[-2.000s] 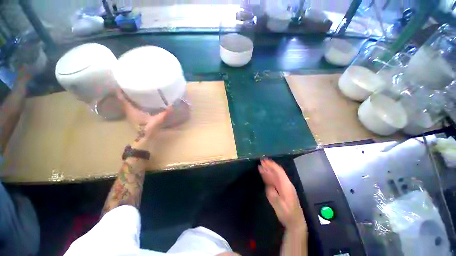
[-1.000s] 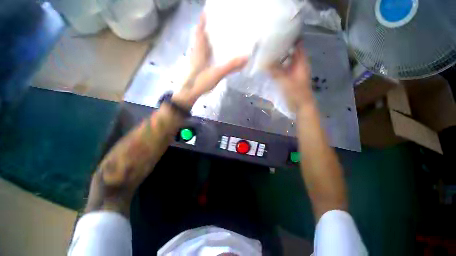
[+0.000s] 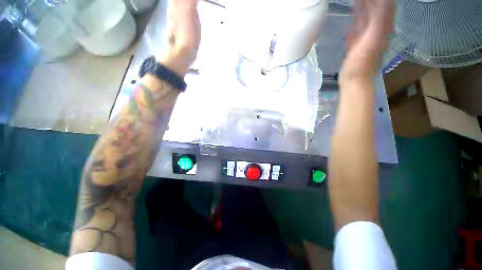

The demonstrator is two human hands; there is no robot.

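A white rounded housing [image 3: 298,34], cut off by the top edge, stands at the top centre over the metal plate [image 3: 238,129]. A clear round base [image 3: 262,79] shows under it. Crinkled clear film [image 3: 301,103] lies around the base. My left hand [image 3: 184,29] is left of the housing, its fingers cut off by the top edge; whether they are open is hidden. My right hand [image 3: 372,26] is right of the housing, blurred, apart from it and seemingly empty, its fingertips near the top edge. Strong glare hides the housing's left side.
The front panel has a green button [image 3: 185,163] at left, a red button [image 3: 253,172] in the middle and another green button [image 3: 318,175] at right. White bowls [image 3: 108,31] stand at upper left on cardboard [image 3: 63,100]. A fan [image 3: 438,31] and open carton [image 3: 449,111] are at right.
The housing, lifted between both hands a second ago, now stands over the plate. My hands have moved apart to either side of it. The view earlier showed the bench at left.
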